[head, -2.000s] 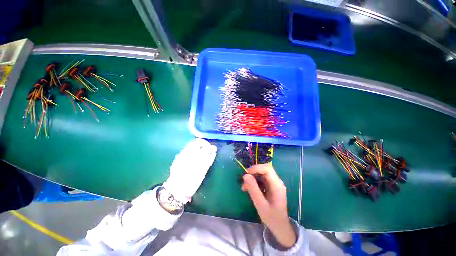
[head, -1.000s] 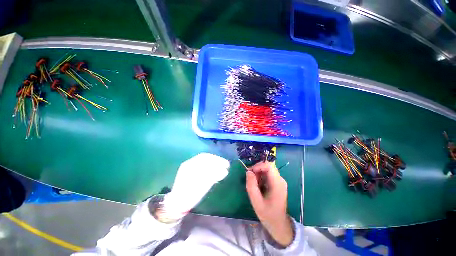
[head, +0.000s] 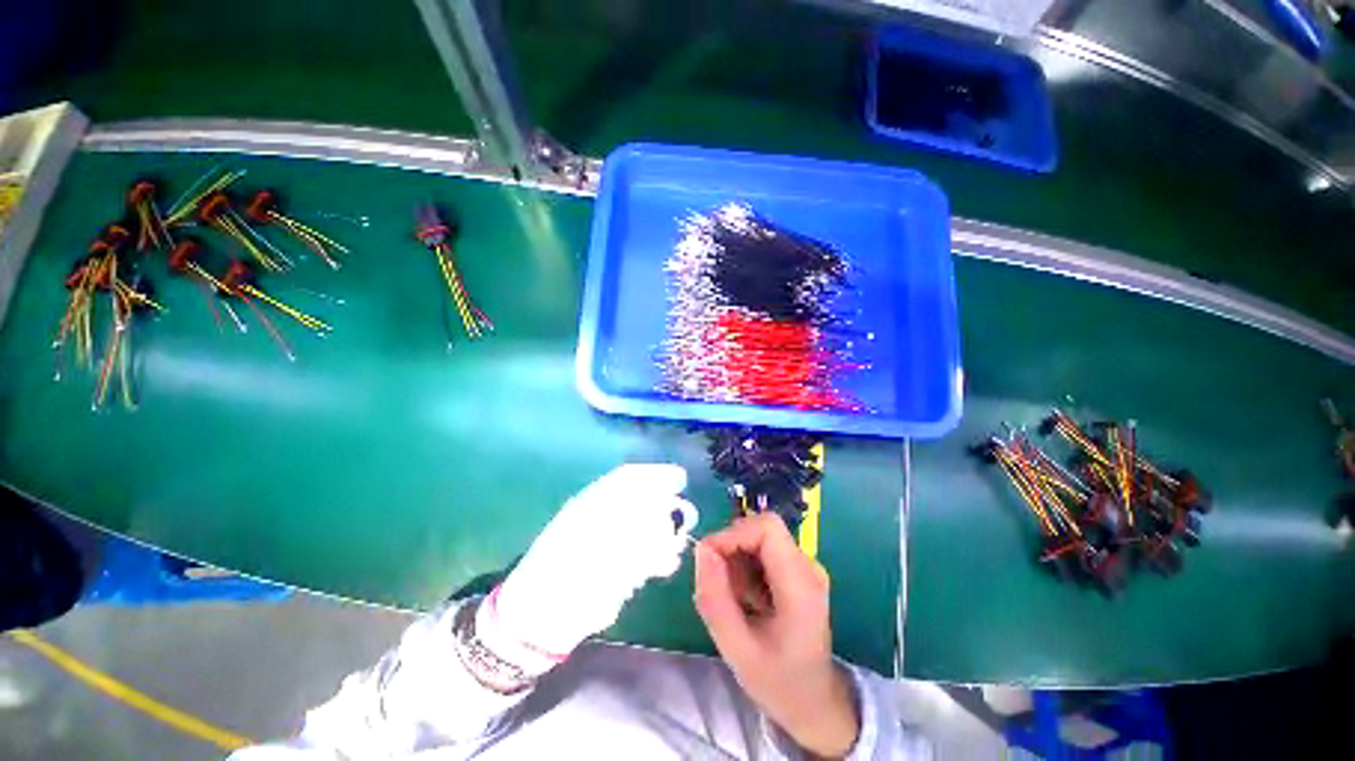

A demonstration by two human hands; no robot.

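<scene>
My left hand (head: pixel 595 553), in a white glove, is closed around a small black part (head: pixel 682 519) that shows at its fingertips. My bare right hand (head: pixel 764 610) is pinched just right of it, and a thin pale wire end shows between the hands. Short yellow and pale wire ends (head: pixel 751 503) show just above the right fingers; the fingers hide the rest. Small black parts (head: pixel 765 454) lie in a heap below the blue tray. The blue tray (head: pixel 624 399) holds black wires (head: pixel 761 272) and red wires (head: pixel 765 358) with pale ends.
Wired connectors lie in a left group (head: pixel 141 275), one lies alone (head: pixel 433 235), and a pile (head: pixel 1107 513) is at right. More lie at the right edge. A metal rail (head: pixel 327 144), an upright post (head: pixel 483 75) and a second blue bin (head: pixel 1025 146) are beyond.
My right hand has moved left and slightly down, close to my left fingertips. My left hand has moved right from beside the heap. A black part now shows at the glove's fingertips.
</scene>
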